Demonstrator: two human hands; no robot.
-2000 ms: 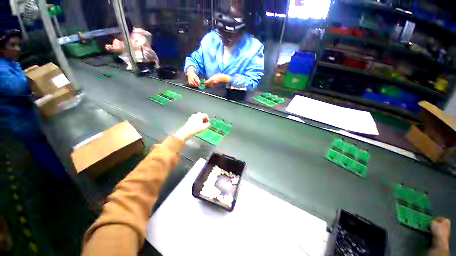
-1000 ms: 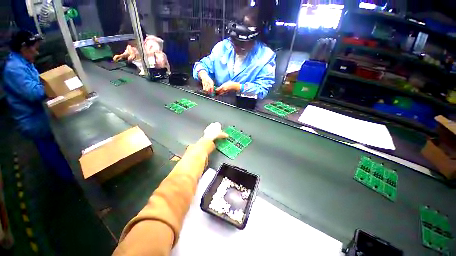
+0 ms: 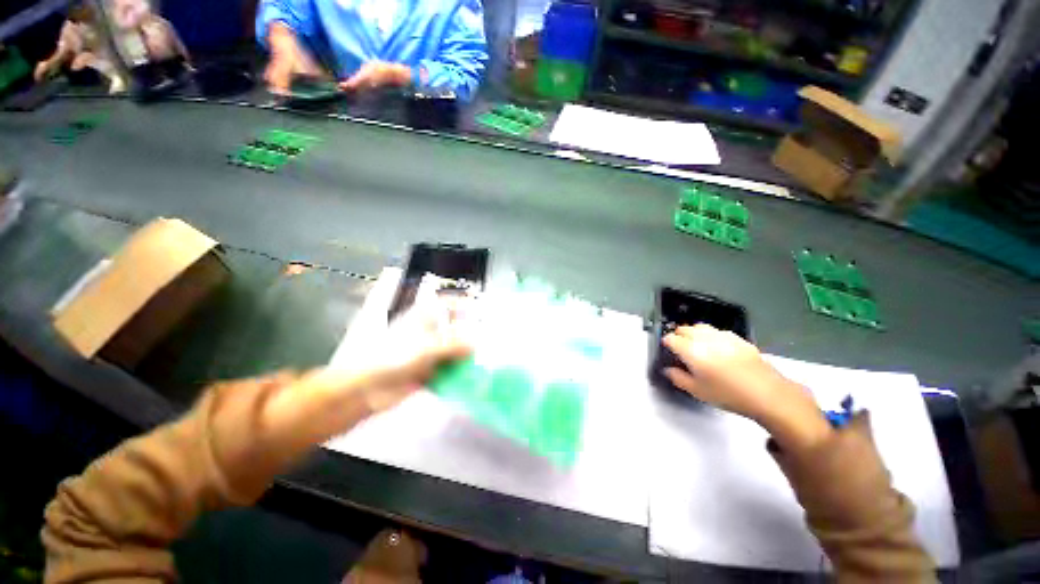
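Note:
My left hand point(image 3: 399, 359) is blurred by motion and holds a green circuit board panel point(image 3: 519, 399) by its left edge, tilted above the white paper point(image 3: 604, 473). The left component bin point(image 3: 451, 268), black with pale contents, stands behind my left hand, which partly covers it. My right hand point(image 3: 713, 363) reaches into the right component bin point(image 3: 696, 308), also black. Its fingertips are down inside the bin, and whether they hold a component cannot be seen.
Other circuit board panels point(image 3: 838, 288) lie on the dark green conveyor point(image 3: 547, 217). A cardboard box point(image 3: 148, 285) stands at left, another point(image 3: 838, 143) across the belt. A person in blue point(image 3: 382, 40) works opposite, beside white sheets point(image 3: 633, 135).
My left hand has taken the panel from the belt and brought it back over the paper. My right hand is now at the right bin. The view has turned right and down.

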